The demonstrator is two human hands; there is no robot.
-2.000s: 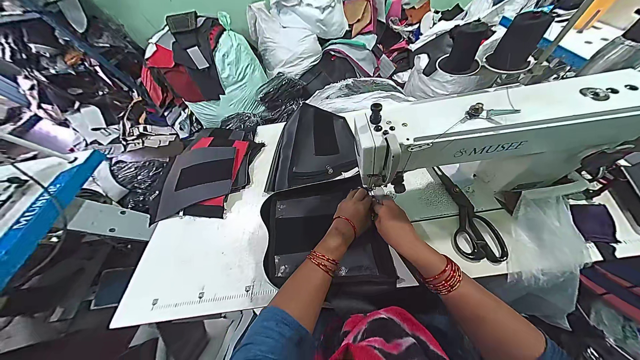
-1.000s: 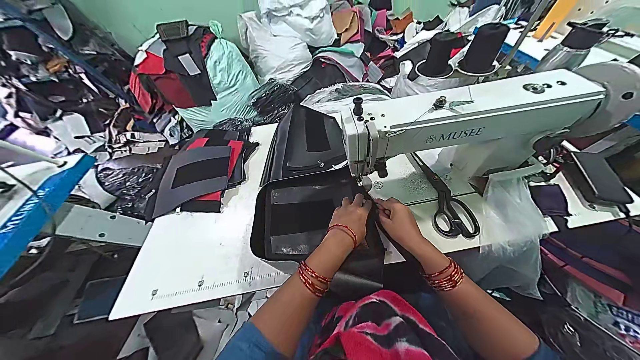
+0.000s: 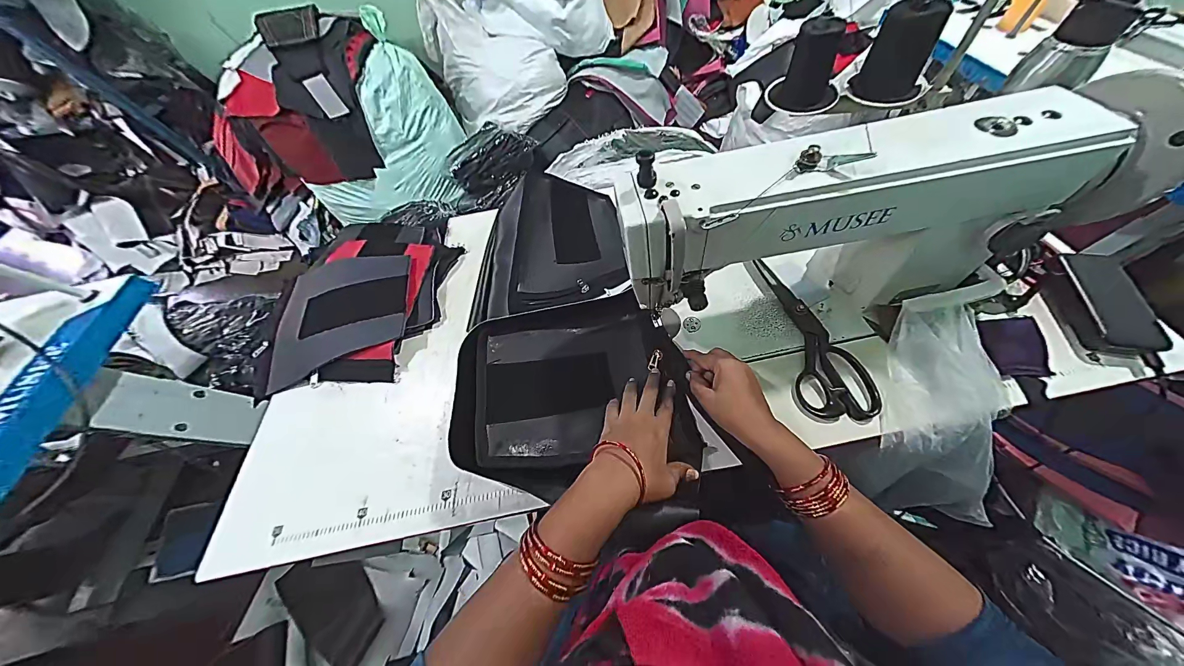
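A black fabric panel (image 3: 546, 388) with a dark rectangular patch and a small metal zipper pull (image 3: 655, 361) lies on the white table, its right edge at the needle area of a white Musee sewing machine (image 3: 869, 203). My left hand (image 3: 647, 435) rests flat on the panel's right part, fingers spread, just below the zipper pull. My right hand (image 3: 731, 393) pinches the panel's right edge between thumb and fingers, just in front of the presser foot (image 3: 661, 314), which is partly hidden by the machine head.
Black-handled scissors (image 3: 819, 361) lie right of the needle, beside a clear plastic bag (image 3: 943, 398). More black panels (image 3: 555, 240) are stacked behind the work. Grey, red and black pieces (image 3: 351, 305) lie at the table's left edge. Black thread cones (image 3: 807, 65) stand behind the machine.
My left hand has moved back from the needle area and now lies flat and spread on the panel. My right hand stays at the panel's right edge.
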